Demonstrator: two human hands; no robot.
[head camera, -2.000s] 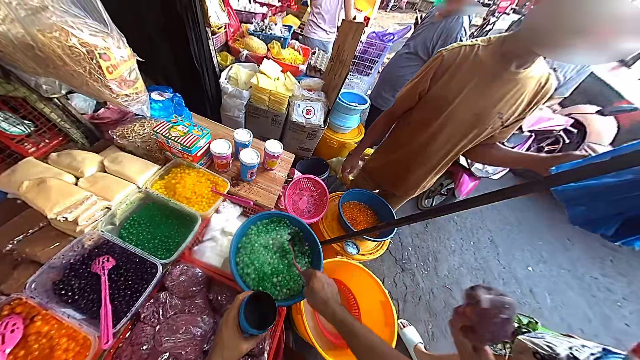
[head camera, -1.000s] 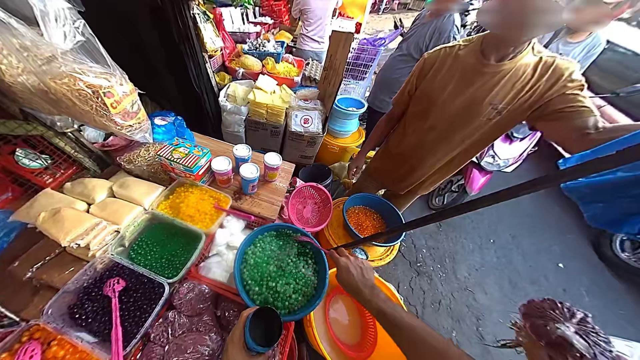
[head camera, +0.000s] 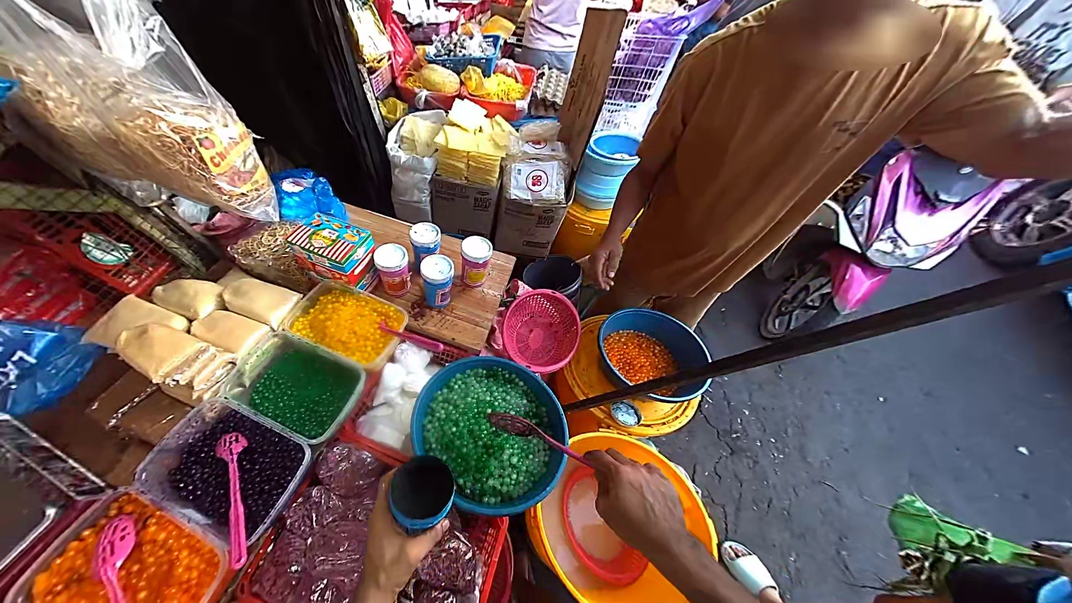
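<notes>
My right hand (head camera: 638, 496) holds the pink handle of a slotted spoon (head camera: 523, 425), whose dark bowl lies over green sago-like pearls (head camera: 486, 456) in a round blue basin (head camera: 557, 419). Around a small dark-mouthed blue cup (head camera: 421, 494), at the basin's lower left, my left hand (head camera: 394, 536) is closed. Under my right forearm stands an orange tub (head camera: 699, 502) with a red-rimmed round piece (head camera: 620, 571) in cloudy liquid. Left of the basin are plastic tubs of green (head camera: 306, 389), yellow (head camera: 347, 325), dark purple (head camera: 226, 473) and orange pearls (head camera: 142, 557), some with pink spoons.
A dark pole (head camera: 804, 335) slants across the right side. Behind it a person in a brown shirt (head camera: 770, 151) stands near a blue basin of orange pearls (head camera: 641, 356). Lidded jars (head camera: 437, 280) stand on a wooden board. A pink basket (head camera: 542, 331) adjoins the green pearls' basin.
The spoon shows in the green pearls with my right hand at its handle's end; one second ago that hand was by the basin's right rim. A person's head at lower right has left view.
</notes>
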